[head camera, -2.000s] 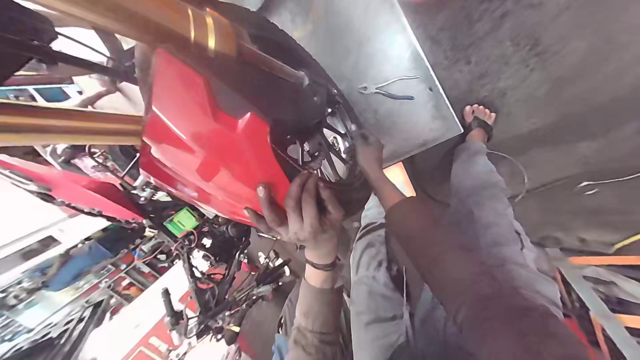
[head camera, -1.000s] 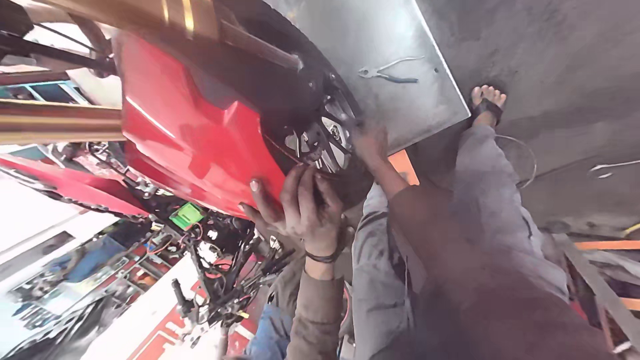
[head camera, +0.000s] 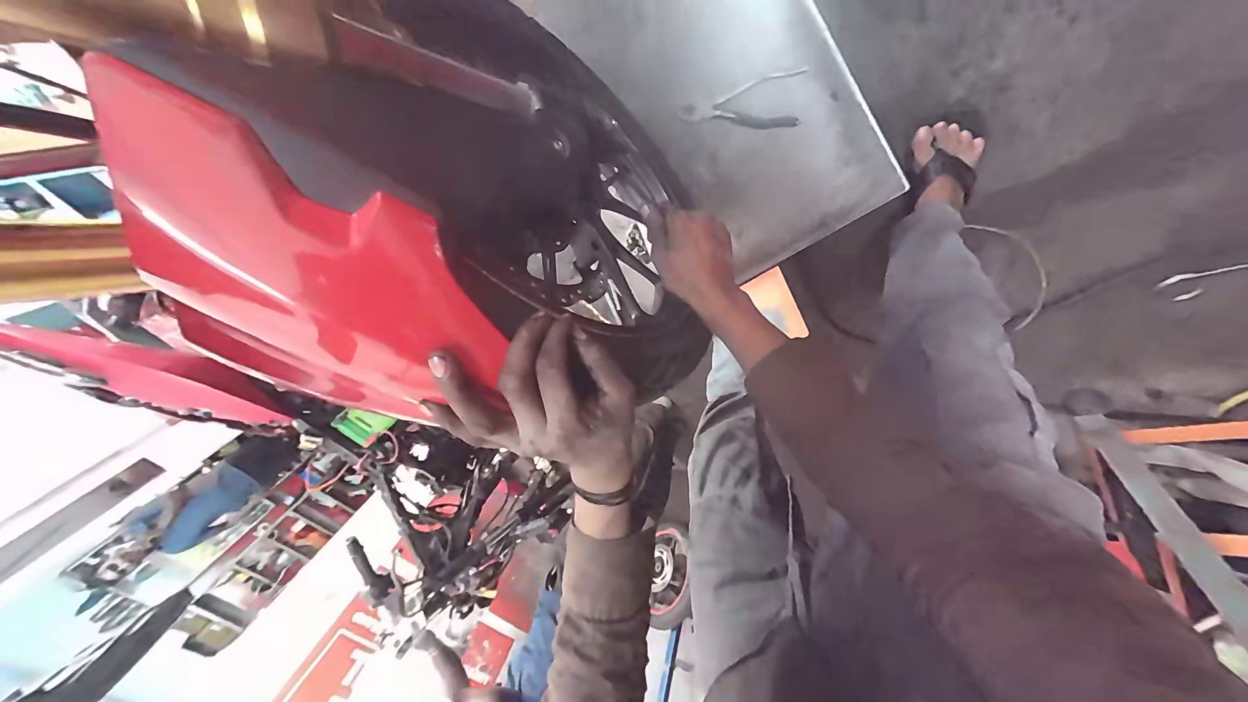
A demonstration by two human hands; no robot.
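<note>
A red motorcycle front fender covers part of a wheel with dark spokes and a black tyre. My left hand grips the fender's lower edge, its fingertips curled near the wheel rim. At the right side of the wheel, my right hand is bent in against the tyre and rim; its fingertips are partly hidden, and whether it holds anything does not show. A gold fork tube runs in from the left. Open pliers lie on a metal plate beyond the wheel.
An orange piece shows beside the plate's edge. Motorcycle handlebars and cables fill the lower left, near shelves of parts. A metal frame with orange bars stands at the right. A thin looped cable lies on the floor.
My right hand has moved up along the rim of the wheel. My left hand stays at the fender's edge. The pliers lie in the same place on the plate.
</note>
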